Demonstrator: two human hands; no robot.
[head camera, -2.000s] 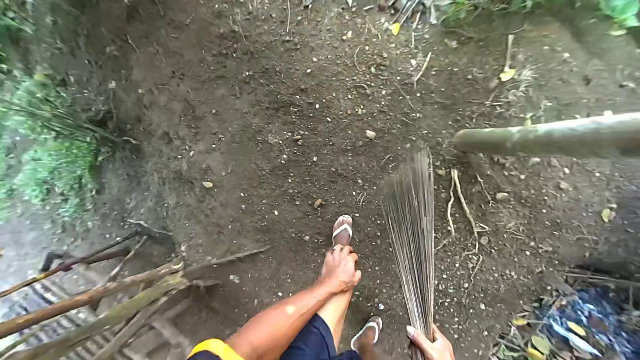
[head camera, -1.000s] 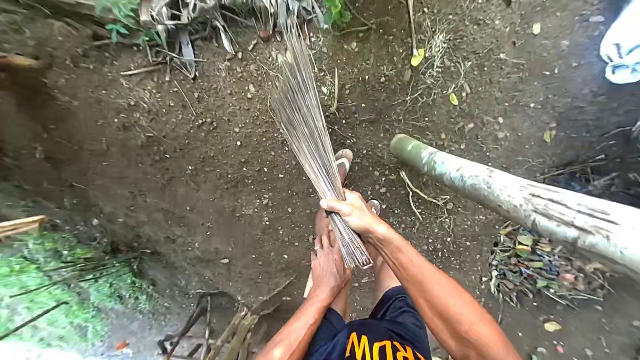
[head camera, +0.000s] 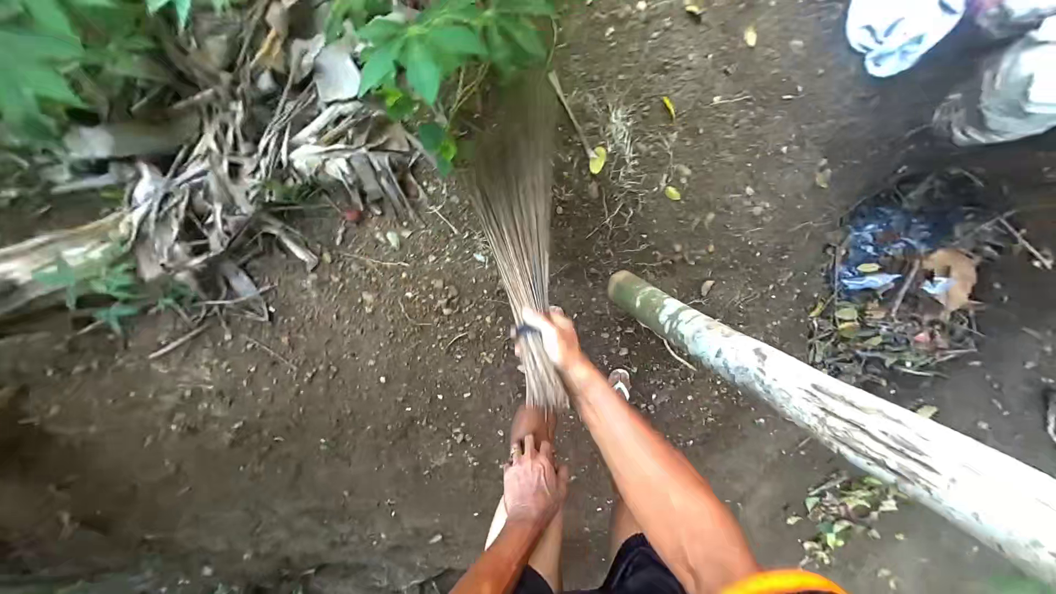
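Note:
My right hand (head camera: 551, 337) is closed around the bound lower part of a stick broom (head camera: 520, 231). The broom's bristles spread away from me across the dirt, and their blurred tips are near a green leafy plant (head camera: 437, 49). The broom's butt end is just above my left leg. My left hand (head camera: 535, 485) rests on that leg near the knee, below the broom, and holds nothing that I can see; its fingers are slightly spread. A sandal shows on my right foot (head camera: 620, 383).
A pale trunk or pole (head camera: 808, 396) slants across the right side. Beyond it lies a pile of leaves and litter (head camera: 899, 305), with white sacks or bags (head camera: 903, 33) at the upper right. Dry leaf debris (head camera: 223, 190) lies at the upper left, and a small leaf heap (head camera: 850, 511) at the lower right.
The left hand, near the broom's butt end one second ago, is now on the leg. The right hand still grips the broom, which now points more nearly straight ahead. The view has shifted.

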